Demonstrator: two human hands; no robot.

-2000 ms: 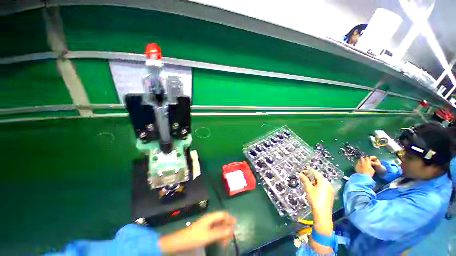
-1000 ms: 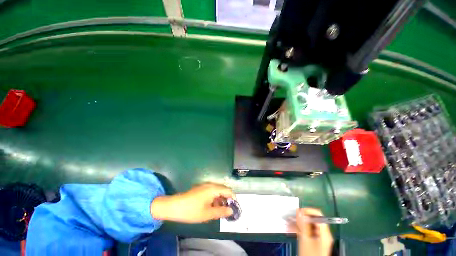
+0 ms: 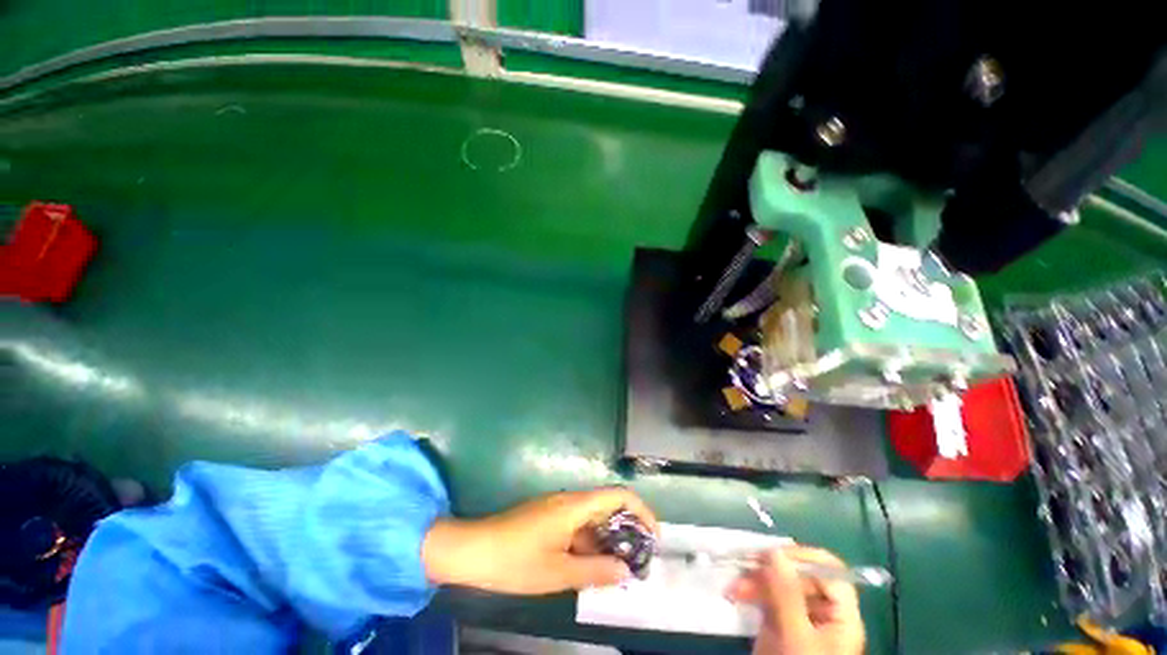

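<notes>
My left hand (image 3: 544,543) holds a round dark watch module (image 3: 626,543) with a silver rim between thumb and fingers, above the left part of a white paper sheet (image 3: 678,605). My right hand (image 3: 804,599) holds thin silver tweezers (image 3: 736,562) that point left toward the module. Their tips are blurred, and I cannot tell if they touch it. The toggle-clamp test fixture (image 3: 755,441) stands behind the paper, its pale green head raised over the black base. Another round part sits on the base under the head.
A red bin with a white label (image 3: 992,435) is right of the fixture, beside a clear blister tray (image 3: 1111,473). Another red bin (image 3: 47,252) lies far left. A dark fan (image 3: 49,531) is at lower left. A black cable (image 3: 889,550) runs from the base.
The view has swung from the fixture's front to the paper sheet. My right hand has left the blister tray and now holds tweezers. My left hand now holds a module, closer to the tweezers than one second ago.
</notes>
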